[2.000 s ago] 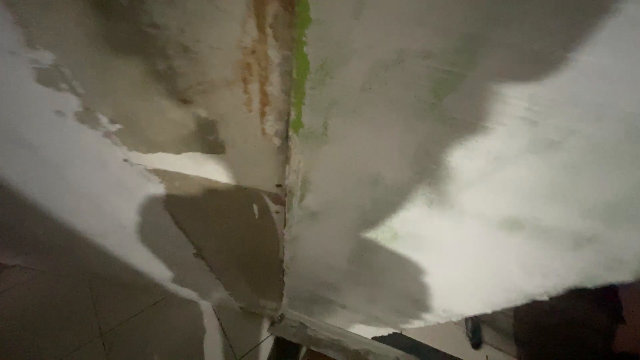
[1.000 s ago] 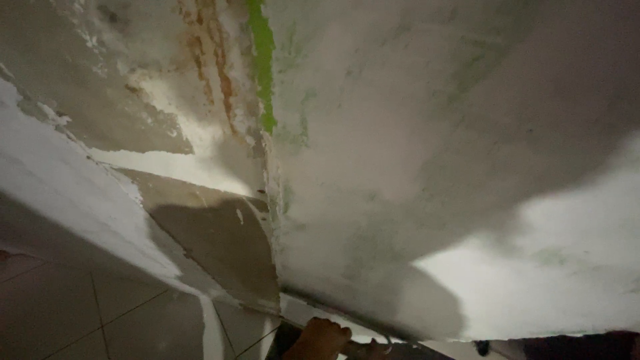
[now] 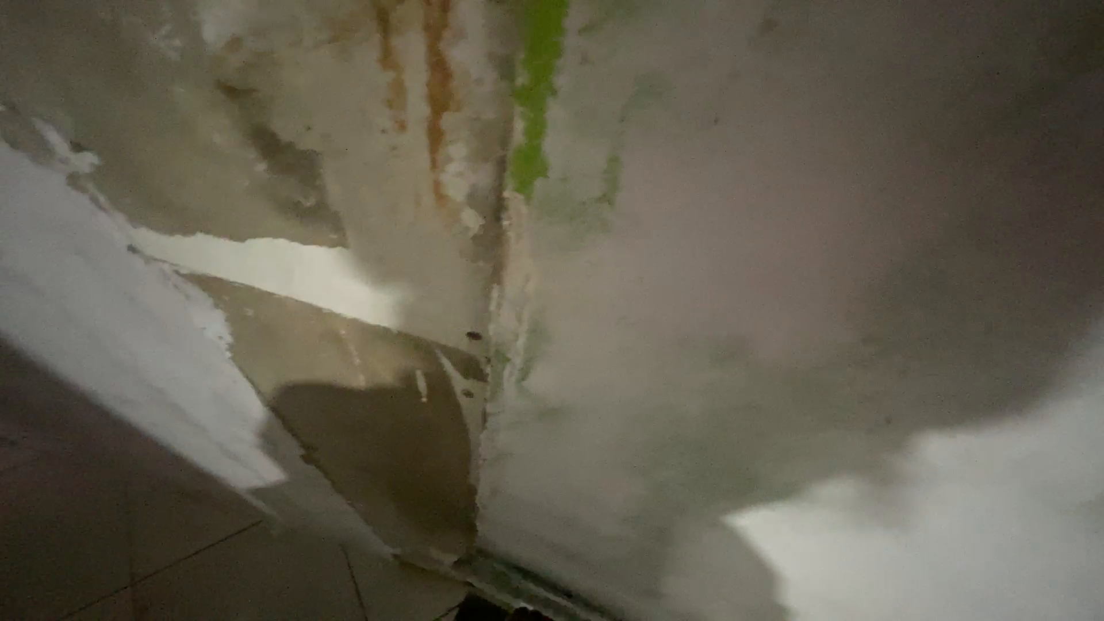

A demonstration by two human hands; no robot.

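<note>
A wall corner fills most of the head view. The right wall (image 3: 707,302) is whitish with faint green patches, and a bright green paint strip (image 3: 536,103) runs down near the corner. The left wall panel (image 3: 285,172) looks worn and stained, with orange-brown streaks (image 3: 438,103). Below it lies a bare brown patch (image 3: 371,448) beside a white plastered strip (image 3: 129,319). Neither of my hands can be clearly made out; a small dark shape (image 3: 500,611) at the bottom edge is too dark to identify.
Large shadows fall across both walls. Floor tiles (image 3: 190,569) with dark joints show at the lower left. A ledge (image 3: 535,586) runs along the foot of the right wall.
A hand seen at the bottom of the view one second ago at the foot of the right wall is no longer clearly visible. The view has shifted.
</note>
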